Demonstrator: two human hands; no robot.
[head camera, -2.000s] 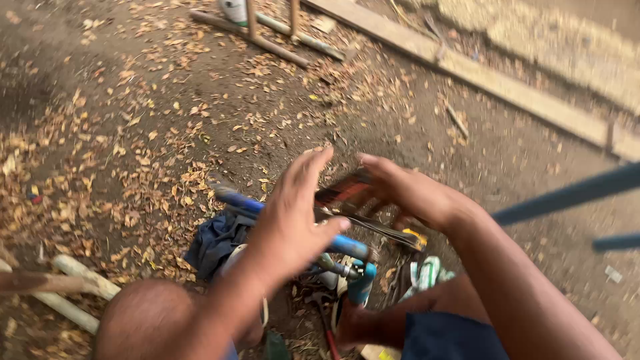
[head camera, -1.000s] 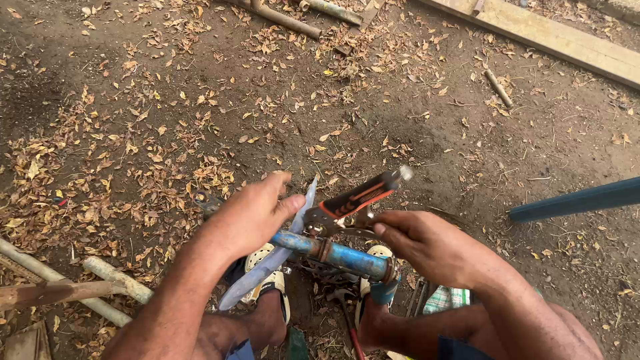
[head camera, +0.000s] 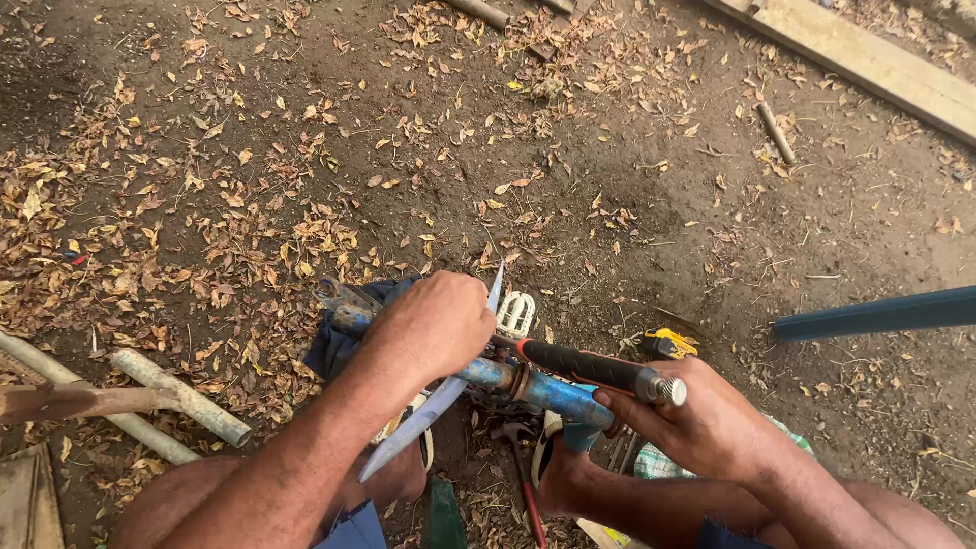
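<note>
A worn blue bicycle frame (head camera: 564, 396) with rusty rings lies across between my legs. My left hand (head camera: 438, 324) bends over its tube, beside the head of a tool, its fingertips hidden. My right hand (head camera: 694, 419) is closed around the end of what look like locking pliers (head camera: 587, 366), with a black-and-orange grip and a knurled metal end screw. Their jaws are hidden near my left hand. A tapered blue-grey strip (head camera: 427, 419) crosses the tube. A white pedal (head camera: 517, 314) shows just beyond it.
A red-handled hammer (head camera: 528, 488) lies between my feet. To the right are a yellow-and-black object (head camera: 669, 344), a checked cloth (head camera: 659, 462) and a blue bar (head camera: 877, 313). Pipes (head camera: 191, 400) lie at left; a wooden plank (head camera: 862, 61) lies at upper right. Dry leaves cover the soil.
My hands, raised and apart over the frame two seconds ago, are now down at it. The black-and-orange tool has swung from pointing up and right to lying along the tube, its end at my right hand.
</note>
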